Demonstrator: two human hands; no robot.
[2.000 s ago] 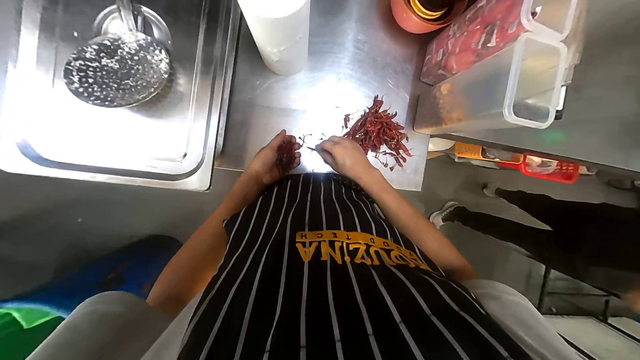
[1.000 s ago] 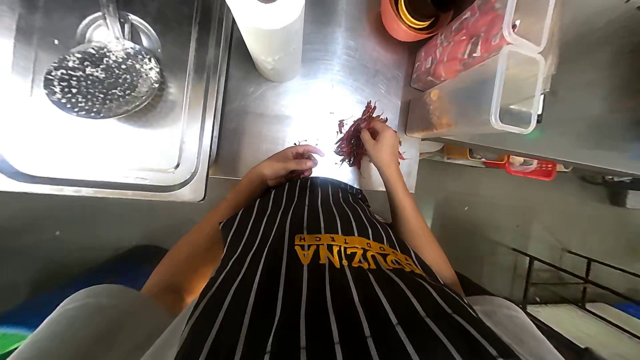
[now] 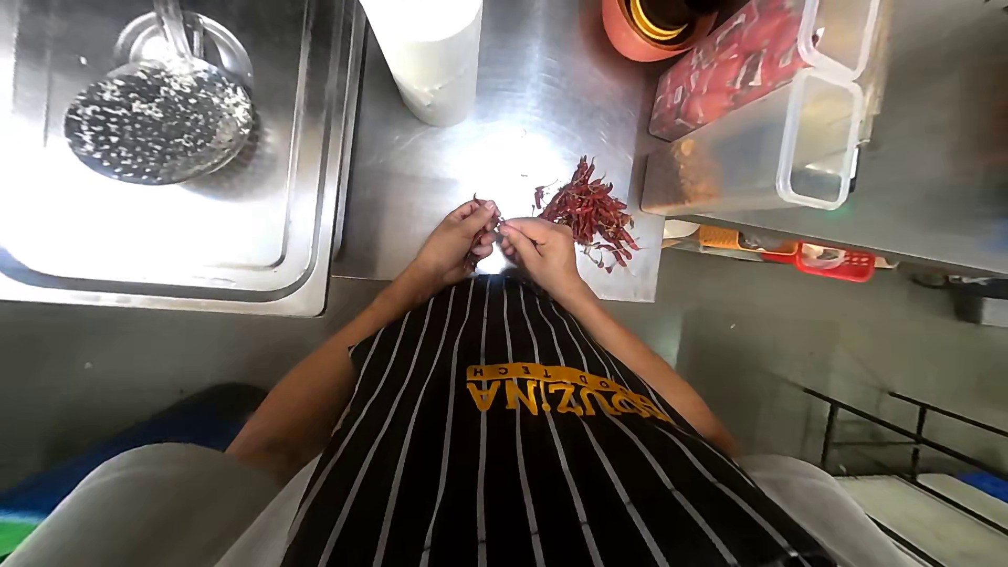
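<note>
A pile of dried red chillies (image 3: 591, 209) lies on the steel counter (image 3: 394, 173), just beyond and right of my right hand. My left hand (image 3: 461, 240) is closed on dried red chillies, parts of which show at its fingertips and below its fingers. My right hand (image 3: 543, 248) meets it with thumb and forefinger pinched at a chilli's thin end; whether they grip the stem or the pod is too small to tell. Both hands are close together at the counter's near edge, above the striped apron (image 3: 504, 472).
At left is a steel sink (image 3: 236, 287) with a perforated skimmer (image 3: 157, 122) bearing white bits. A white roll (image 3: 441, 71) stands beyond my hands. Farther right are an orange bowl (image 3: 622, 35), a clear plastic container (image 3: 724, 169) and another with red packets (image 3: 724, 71).
My right hand was at the chilli pile one second ago and has come back left to meet my left hand. The person seen at the right two seconds ago is out of view.
</note>
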